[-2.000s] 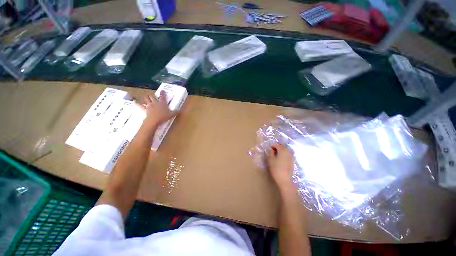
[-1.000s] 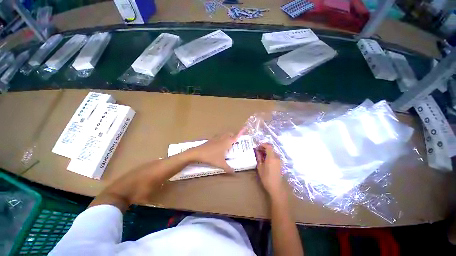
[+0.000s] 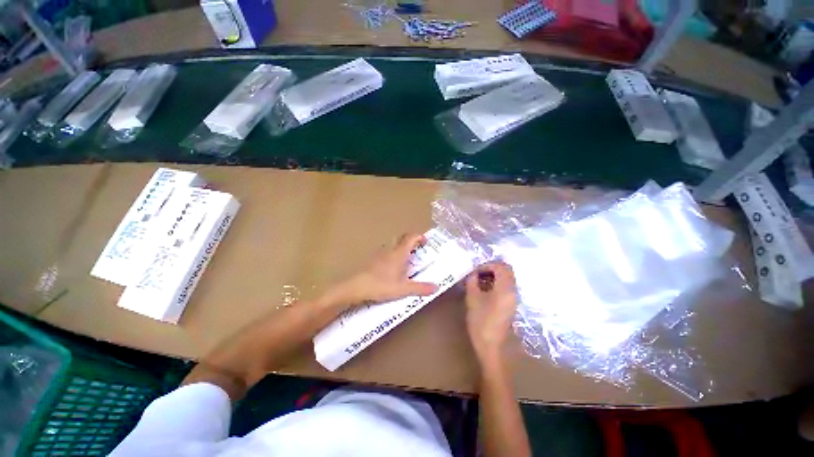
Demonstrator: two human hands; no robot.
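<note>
A long white product box lies slanted on the brown cardboard bench cover. My left hand grips it across its upper part. Its far end meets the edge of the clear plastic bags; how far a bag covers it is hard to tell. My right hand has curled fingers beside that end, at the pile's left edge; it seems to pinch bag film. Two more white boxes lie side by side at the left of the bench.
Bagged boxes lie on the dark green belt beyond the bench. A metal upright slants at right. A green crate is at lower left. A blue-and-white box and a red heap are across the belt.
My left hand brought a box from the left group to the bags. Since then the box's near end has swung toward me and its far end up. Boxes on the belt have shifted left.
</note>
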